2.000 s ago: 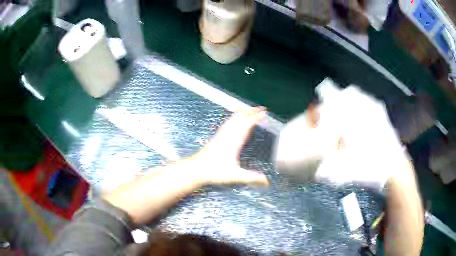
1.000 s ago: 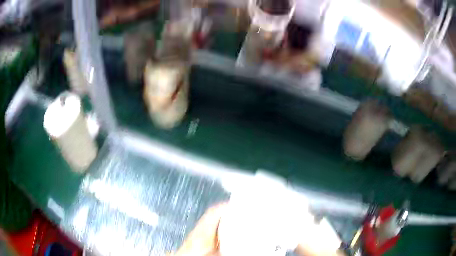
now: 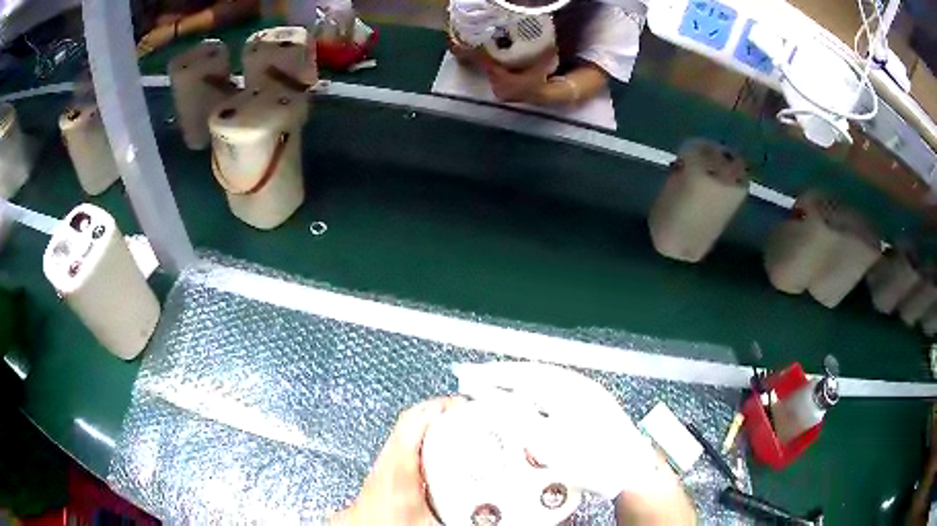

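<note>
A cream-white speaker unit (image 3: 483, 460) is at the bottom centre, over the bubble wrap mat (image 3: 298, 360). Its end face with ringed dark circles is turned up toward me. My bare left hand (image 3: 396, 473) grips its left side. My right hand (image 3: 591, 421), in a white glove, lies over its upper right side, with the bare wrist below. Glove and unit are overexposed and merge, so the right fingertips are hard to make out. The lower part of the unit is cut off by the picture's edge.
Right of the mat are a white block (image 3: 672, 438), a black pen, a black-handled tool (image 3: 760, 505) and a red bin (image 3: 785, 416) with a bottle. Another unit (image 3: 103, 283) stands left. More stand on the green conveyor (image 3: 462, 226). A person across it handles a unit.
My left hand, open and away from the unit two seconds ago, now grips it. The unit's end face has come into view. The camera view has shifted, showing more of the conveyor and red bin.
</note>
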